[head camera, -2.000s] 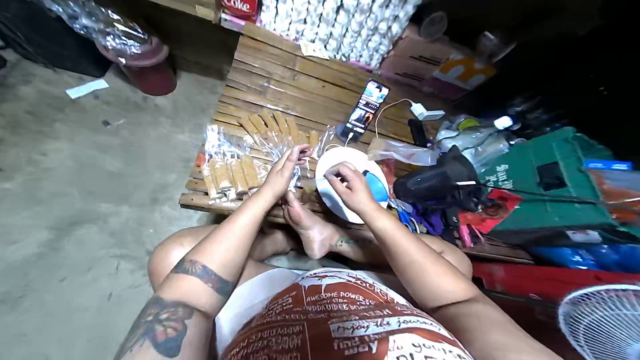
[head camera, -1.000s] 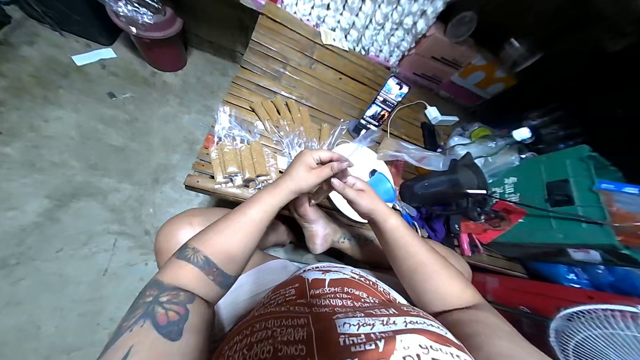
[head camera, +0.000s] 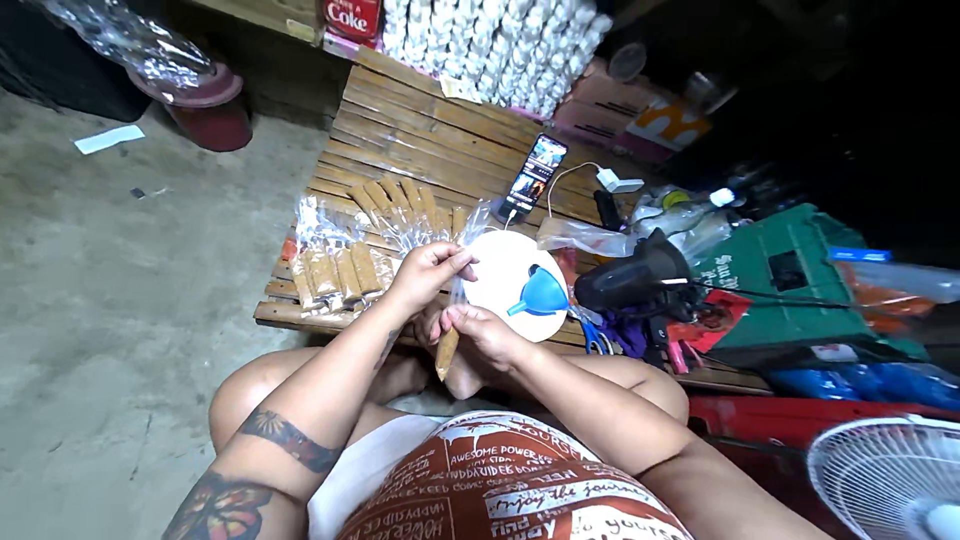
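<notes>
My left hand (head camera: 431, 274) pinches the upper, empty part of a clear plastic tube bag. Lower down, my right hand (head camera: 476, 330) grips the same bag just above its brown filling (head camera: 448, 352), which hangs as a narrow stick over my foot. Beside my hands lies a round white lid or plate (head camera: 499, 262) with a blue plastic funnel (head camera: 541, 292) on it. To the left, several filled bags (head camera: 341, 274) lie in a row at the edge of the bamboo-slat table (head camera: 420, 112). Behind them is another fan of filled bags (head camera: 397, 202).
A phone (head camera: 534, 172) on a charging cable leans beyond the white disc. Right of it are a black appliance (head camera: 634, 277), blue-handled scissors (head camera: 594, 334) and a green crate (head camera: 787, 277). White wrapped packs (head camera: 495, 52) stand at the back. A white fan (head camera: 892, 480) is at lower right.
My hands were apart two seconds ago and close together one second ago. Now they are spaced along the bag, and its brown-filled end shows below my right hand.
</notes>
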